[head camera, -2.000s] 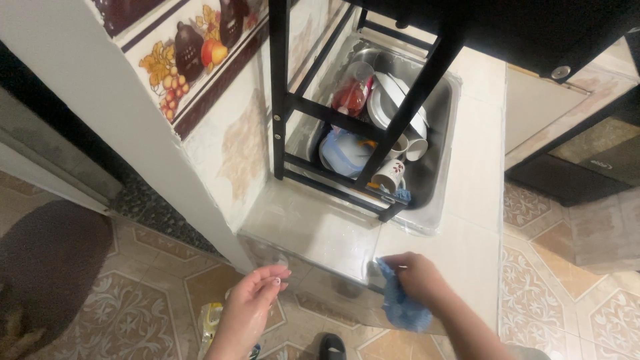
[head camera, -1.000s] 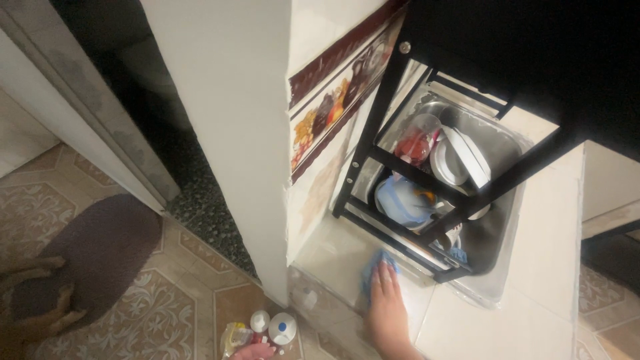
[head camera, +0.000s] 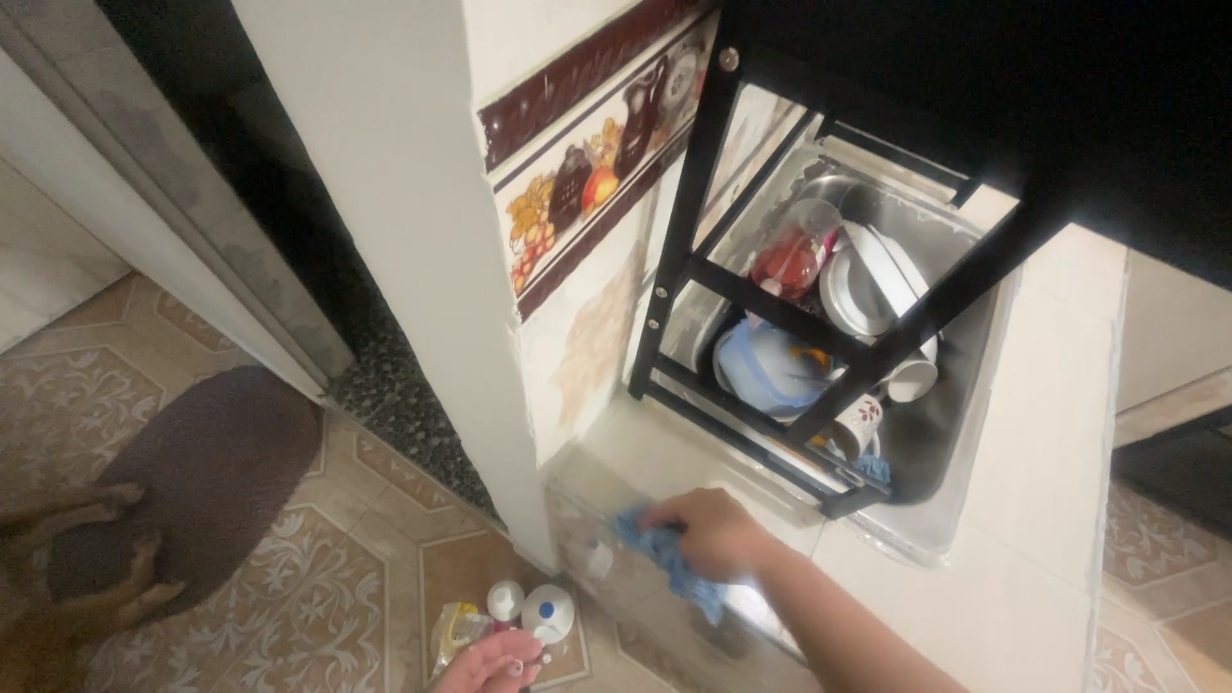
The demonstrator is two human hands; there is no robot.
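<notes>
A crumpled blue cloth (head camera: 674,563) is gripped by my right hand (head camera: 717,534) at the front edge of the pale tiled counter (head camera: 1020,539). Part of the cloth hangs over that edge. Low in the view, my left hand (head camera: 491,664) has its fingers loosely curled, and nothing shows in it. It appears in front of white-capped bottles (head camera: 549,614) and a yellow and clear packet (head camera: 462,630) on the floor. Beyond my right hand, a metal sink (head camera: 938,423) holds dishes, a blue plastic bowl (head camera: 765,366), a red item in clear plastic (head camera: 789,260) and a patterned mug (head camera: 855,425).
A black metal rack (head camera: 760,298) stands over the sink and blocks part of it. A wall end (head camera: 414,212) rises left of the counter. At the far left, an animal's legs (head camera: 106,568) rest on a dark oval mat (head camera: 221,481) on the patterned tile floor.
My right hand has moved from the countertop to its front edge, keeping the blue cloth. Two seconds ago the left hand was near the counter edge; now it is low, by the bottles.
</notes>
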